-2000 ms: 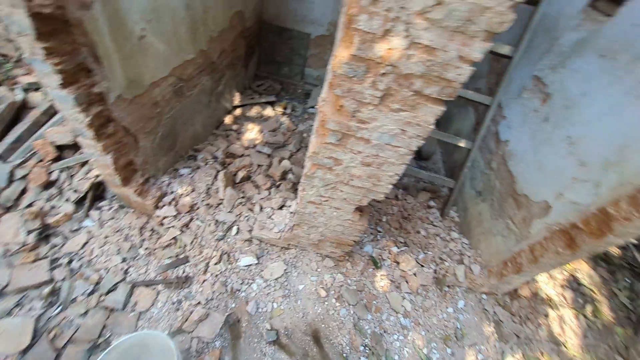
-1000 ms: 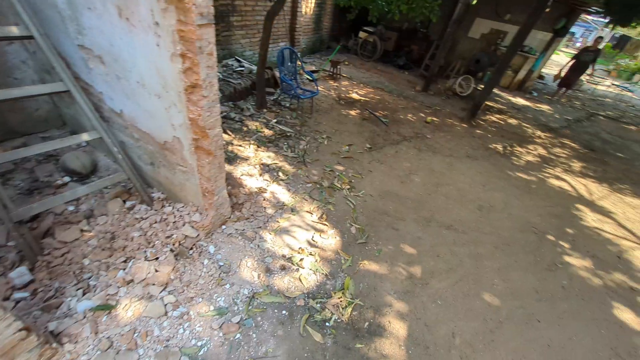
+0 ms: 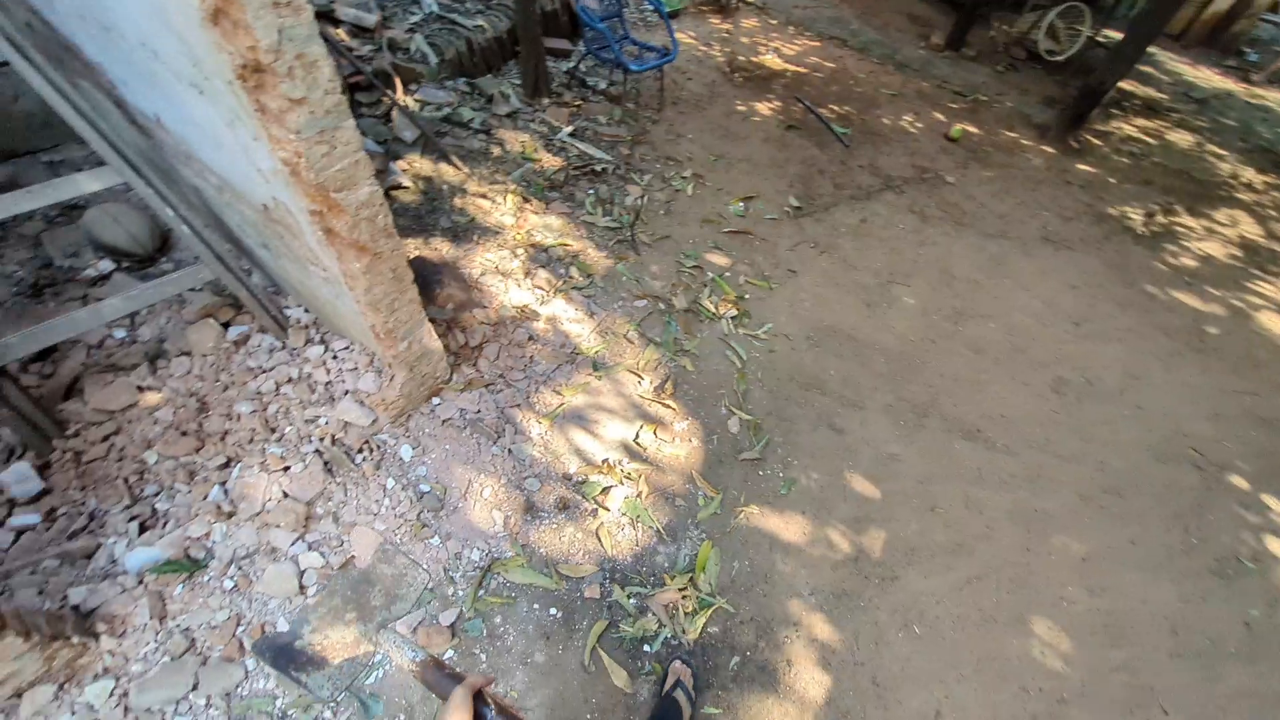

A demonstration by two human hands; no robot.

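Note:
At the bottom edge, my left hand (image 3: 465,697) is closed around the brown wooden handle (image 3: 440,678) of a shovel. The shovel's dusty, blurred metal blade (image 3: 345,625) lies low over the rubble, left of the hand. Broken brick and plaster rubble (image 3: 270,490) surrounds the blade and spreads left. My right hand is out of view, as is the handle's far end.
A broken wall's end (image 3: 350,200) rises at the upper left, beside a metal ladder (image 3: 100,315) and a rounded stone (image 3: 122,230). Fallen leaves (image 3: 680,600) border bare dirt. My sandalled foot (image 3: 678,685) is at the bottom. A blue chair (image 3: 627,45) stands farther back.
The view has swung right from the wall openings, then tilted down. My left hand and the shovel have come into view; a bucket rim and a distant person seen earlier are out of view.

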